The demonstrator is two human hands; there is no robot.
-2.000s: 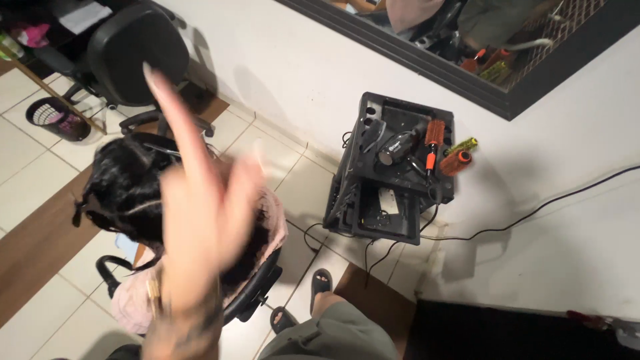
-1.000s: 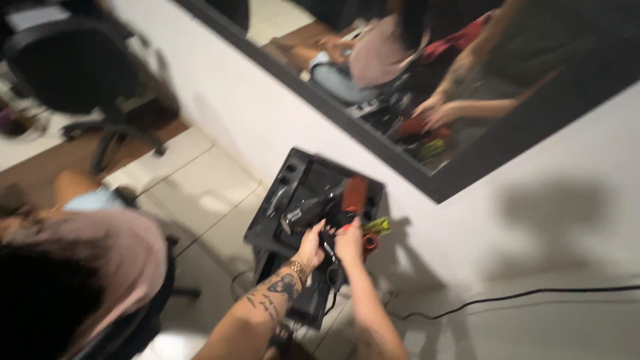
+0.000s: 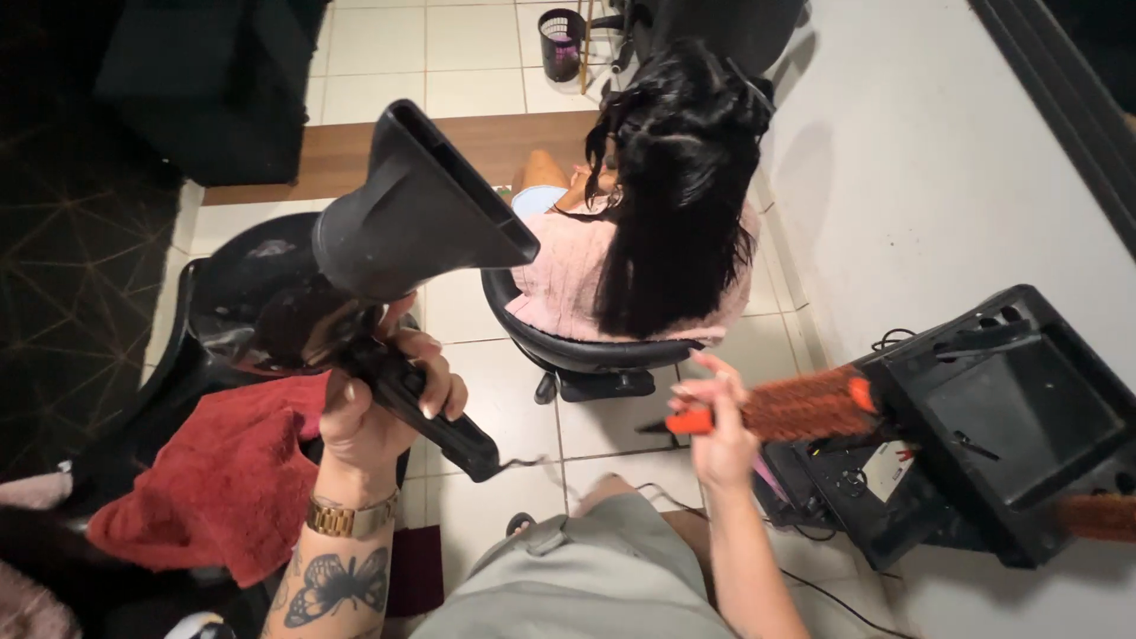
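Note:
My left hand [image 3: 382,399] is closed around the handle of a black hair dryer [image 3: 266,302], whose wide flat nozzle [image 3: 417,213] points up and to the right. In my right hand [image 3: 723,435] is a round hairbrush [image 3: 808,406] with orange-brown bristles, held by its orange and black handle, barrel to the right. Beyond both hands a person with long black hair [image 3: 674,204], back towards me, sits in a black chair [image 3: 603,355]. Some of the hair is gathered up on the head; the rest hangs down the back over a pink top.
A black trolley [image 3: 1021,532] with trays stands at the right by the white wall, another round brush [image 3: 1096,517] at its edge. A red towel [image 3: 222,479] lies over a black basin or chair at left. A cord runs across the floor. A wastebasket [image 3: 561,44] stands beyond.
My hands, at the trolley one second ago, now hold the dryer and brush apart in front of me. The view has swung from the mirror to the seated person.

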